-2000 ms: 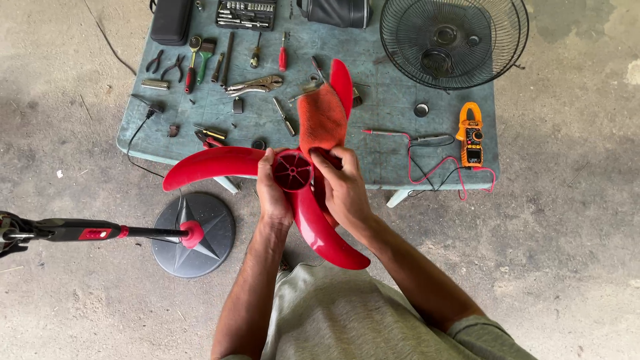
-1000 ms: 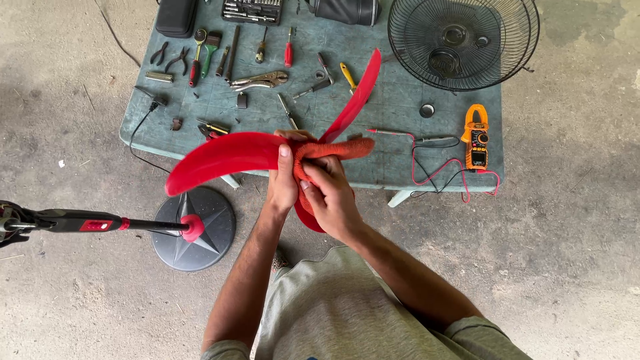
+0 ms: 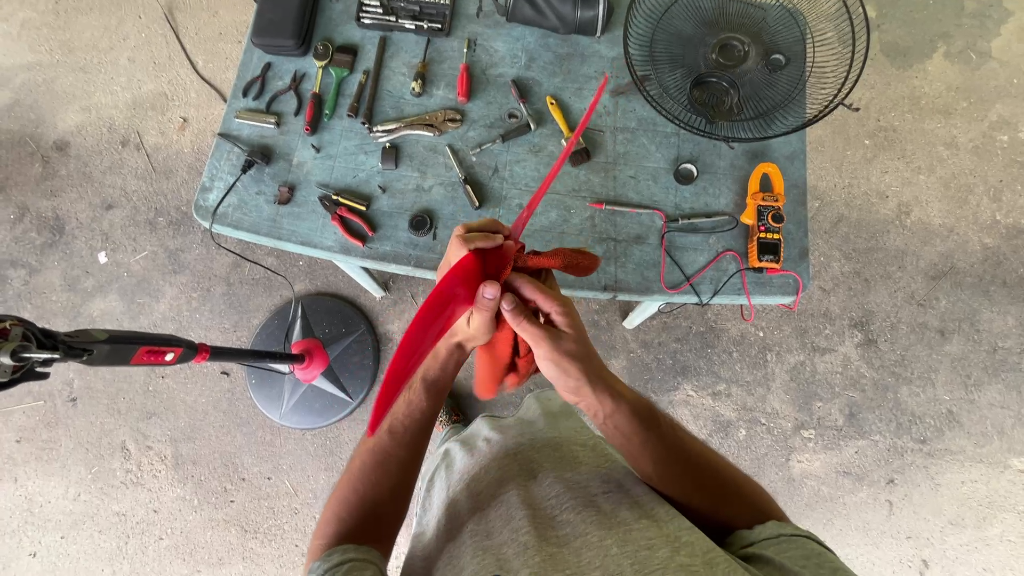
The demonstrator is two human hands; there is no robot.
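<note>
A red plastic fan blade assembly (image 3: 436, 316) is held in front of my body, just off the table's near edge. One blade points down and left over my left forearm; another, seen nearly edge-on, reaches up and right over the table. My left hand (image 3: 474, 280) grips it near the hub, thumb on the blade. My right hand (image 3: 552, 328) holds an orange-red cloth or glove (image 3: 504, 360) against the hub area, with part of it sticking out to the right. The hub itself is hidden by the hands and cloth.
A blue-green table (image 3: 304, 216) carries pliers, screwdrivers, brushes, locking pliers (image 3: 420, 124), a socket set (image 3: 404, 14) and an orange clamp meter (image 3: 766, 220) with leads. A black fan grille (image 3: 744, 64) lies at the back right. The fan stand's round base (image 3: 312, 360) is on the floor at left.
The fan blade assembly has been turned and tilted; its hub, facing up two seconds ago, is now hidden. The cloth has moved from a blade to the hub area.
</note>
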